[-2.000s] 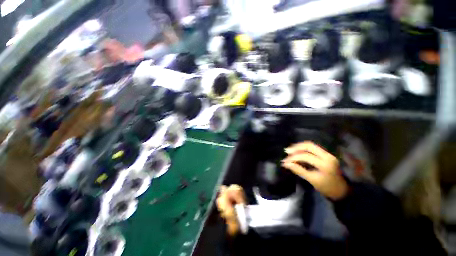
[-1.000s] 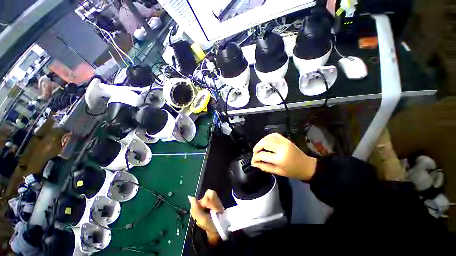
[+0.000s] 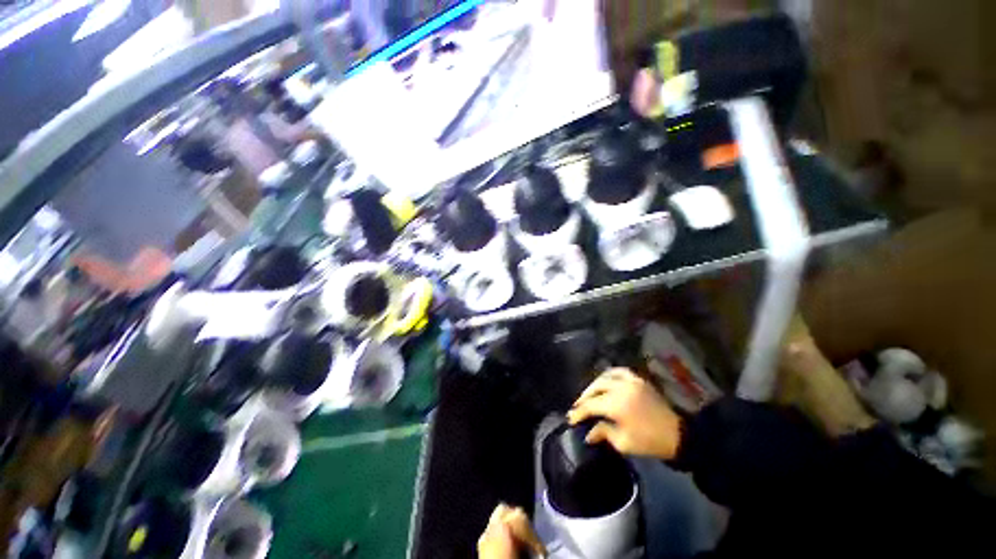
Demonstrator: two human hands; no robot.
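A dome camera (image 3: 595, 532) with white body and rounded black head is held over the lap at the bottom centre, its head pointing up and away. My right hand (image 3: 625, 413) rests its fingers on the top of the black head. My left hand (image 3: 510, 533) is at the camera's lower left side, partly cut off by the bottom edge; its fingers are bent, and its contact with the camera is unclear. The camera's foot is out of the picture.
Several dome cameras (image 3: 265, 444) stand on the green mat (image 3: 350, 480) at left. Three more stand on the shelf under the monitor (image 3: 481, 93), beside a mouse (image 3: 701, 206) and an orange object (image 3: 721, 155). A pale metal post (image 3: 771, 191) rises at right. White parts (image 3: 898, 384) lie far right.
The view has shifted, showing more of the monitor. The held camera now points more upright and sits lower in view. My left hand is lower, and the white foot beside it has left the picture.
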